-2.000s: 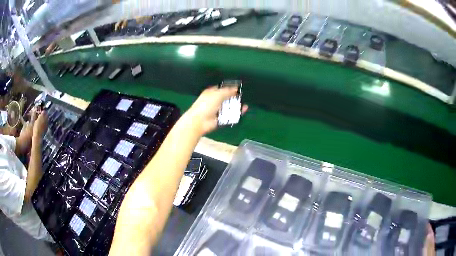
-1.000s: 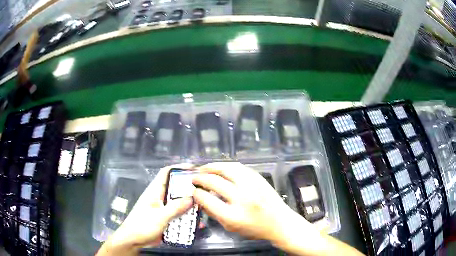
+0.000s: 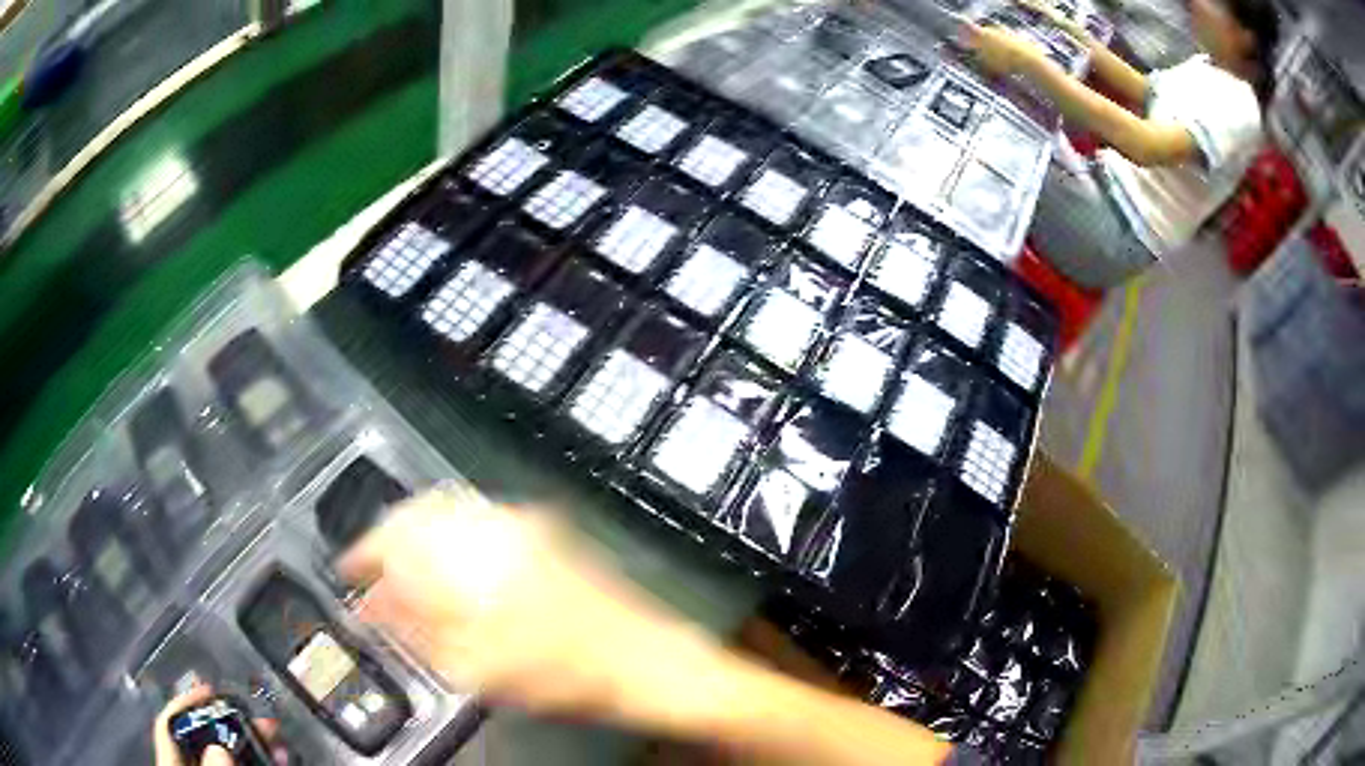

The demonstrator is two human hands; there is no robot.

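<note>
My left hand (image 3: 183,730), cut off by the bottom edge, holds a black phone (image 3: 213,727) with its small screen end showing. My right hand (image 3: 464,584) is blurred and reaches over the right side of the clear blister tray (image 3: 240,287). Its fingertips are beside a black back housing (image 3: 356,500) in a pocket; whether they grip anything cannot be told. Another back housing (image 3: 324,668) with a pale label lies in the pocket below. More black housings sit in the tray's other row.
A black blister tray (image 3: 913,557) with pale keypad grids lies right of the clear tray. Beyond it are another clear tray (image 3: 981,172) and a seated person (image 3: 1198,112). The green conveyor (image 3: 285,135) runs at upper left. A cardboard box (image 3: 1108,546) stands below the bench edge.
The view has swung to the right. My hands, together at the phone before, are now apart. The phone stays in my left hand, and my right hand is over the clear tray's right side.
</note>
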